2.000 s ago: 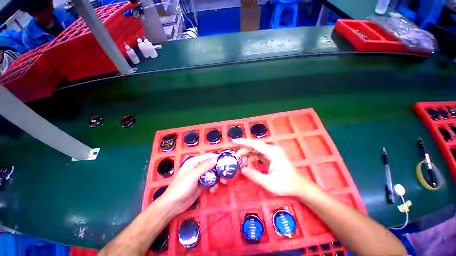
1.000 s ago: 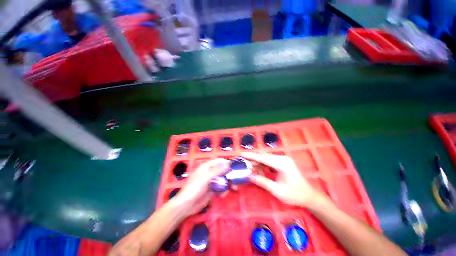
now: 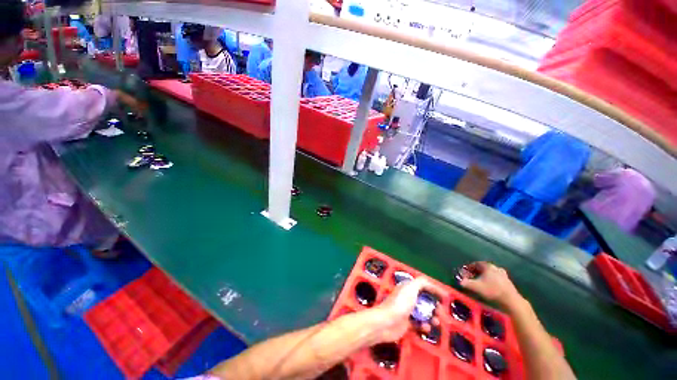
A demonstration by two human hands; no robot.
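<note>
The red compartment tray [image 3: 410,360] lies on the green bench at bottom centre, with round dark watch units [image 3: 460,346] in several pockets. My left hand [image 3: 404,303] is over the tray and holds a watch unit [image 3: 425,306] with a bright, shiny face. My right hand [image 3: 491,282] is at the tray's far edge, pinching another dark watch unit [image 3: 465,273] by its rim. The hands are apart. The left forearm covers part of the tray's near left, and the tray's bottom is cut off.
A white post [image 3: 286,119] stands left of the tray, by a small dark unit [image 3: 324,211]. Stacked red trays [image 3: 323,133] and white bottles [image 3: 371,162] are behind. A person in a pink smock [image 3: 41,148] works at left. Red trays [image 3: 148,319] sit below the bench. A shelf runs overhead.
The view has swung left and up, showing the neighbour and overhead shelf. My hands, together over the tray before, are now apart, each with a unit; the right is at the far edge.
</note>
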